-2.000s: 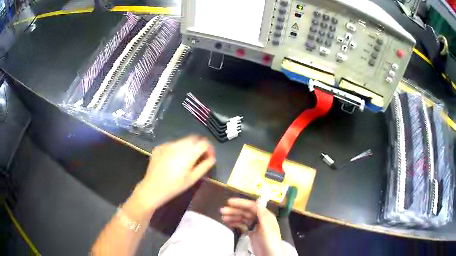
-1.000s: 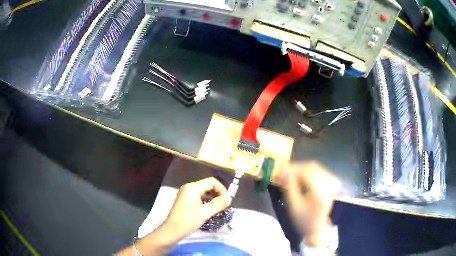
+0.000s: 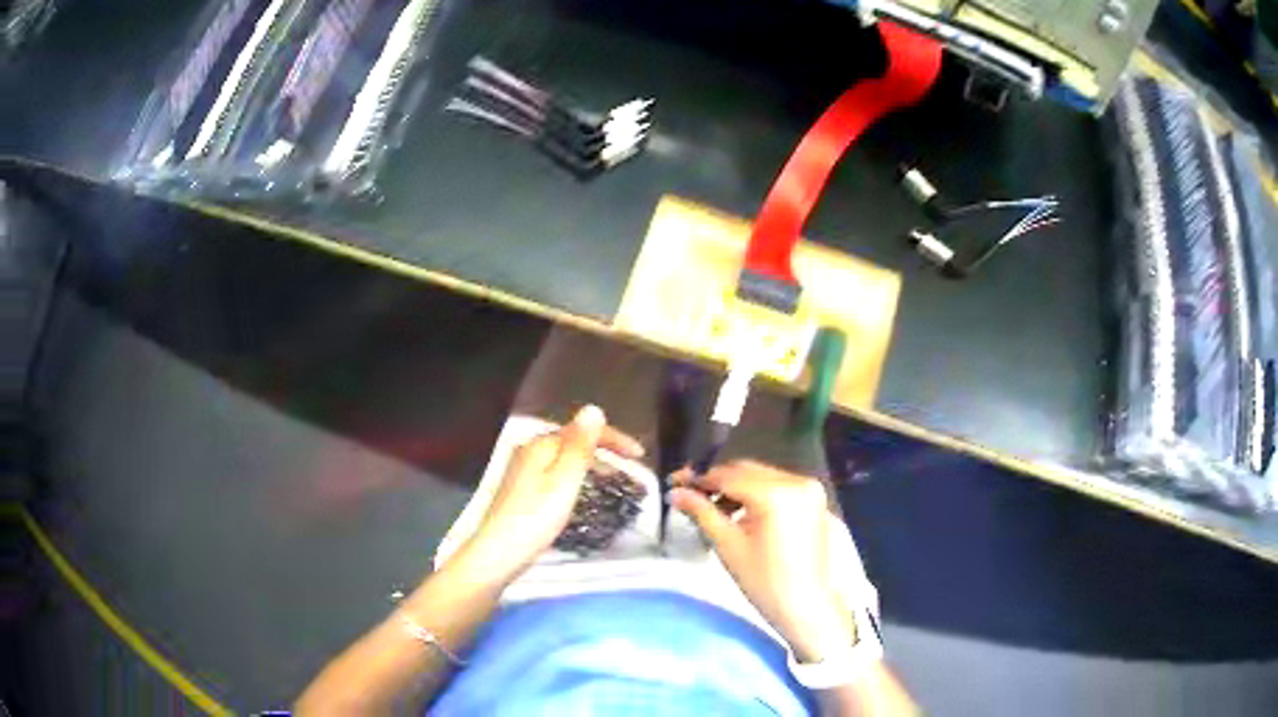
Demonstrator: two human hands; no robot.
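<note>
A white connector point(image 3: 732, 397) is at the front of the yellow-white socket point(image 3: 764, 346), with a black cable hanging down from it over my lap. My right hand point(image 3: 768, 530) is below it, fingertips closed on the dark cable's lower part. My left hand point(image 3: 540, 483) is at the left, beside and partly over a dark speckled bundle point(image 3: 603, 510) on my lap; its fingers are partly spread, and whether they hold anything is unclear. Several cable assemblies with white plugs point(image 3: 627, 130) lie fanned left of the board. Two more point(image 3: 931, 249) lie at the right.
The tan fixture board point(image 3: 866, 301) sits at the bench edge with a green upright piece point(image 3: 823, 367). A red ribbon cable point(image 3: 813, 164) runs from its black connector point(image 3: 768, 290) to the tester point(image 3: 1072, 35). Clear bags of harnesses lie left point(image 3: 266, 105) and right point(image 3: 1191, 280).
My right hand has come from the bench's right side to below the socket. My left hand has moved off the white connector, down and left. A second assembly was added at the right earlier.
</note>
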